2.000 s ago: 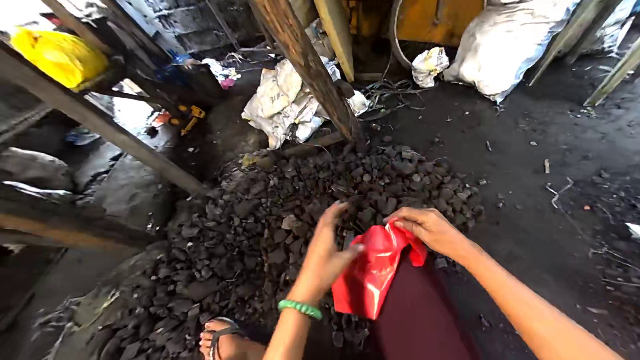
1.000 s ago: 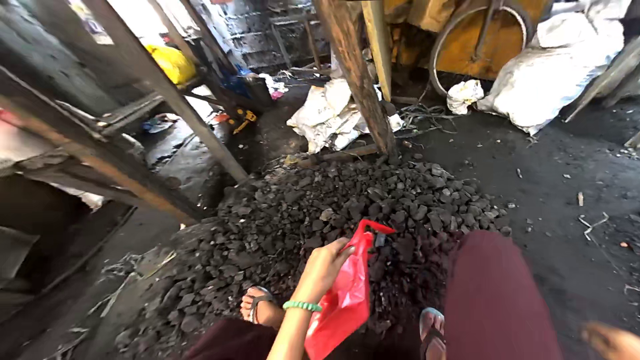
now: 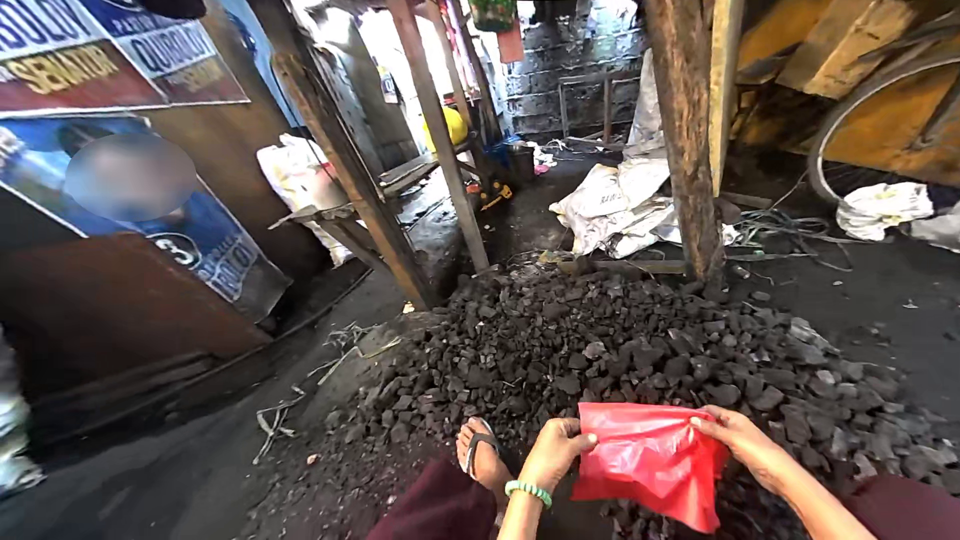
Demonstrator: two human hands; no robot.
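Note:
A red plastic bag [image 3: 649, 465] is stretched between my hands, low in the view. My left hand [image 3: 559, 450], with a green beaded bracelet at its wrist, pinches the bag's left edge between thumb and fingers. At the bag's upper right, my right hand [image 3: 739, 442] grips the plastic, thumb on top. Beneath and beyond the bag spreads a heap of black charcoal lumps [image 3: 555, 330]. Whether anything is inside the bag cannot be told.
My sandaled foot [image 3: 482, 454] rests at the heap's near edge. A wooden post [image 3: 686, 135] stands behind the heap, with white sacks [image 3: 611, 202] beside it. A bicycle wheel [image 3: 821, 142] is at the right. Slanting timber [image 3: 360, 180] and a wooden panel [image 3: 120, 300] are at the left.
My right hand was away from the bag at the lower right one second ago and now holds it. The bag is now spread between both hands. The view has swung left.

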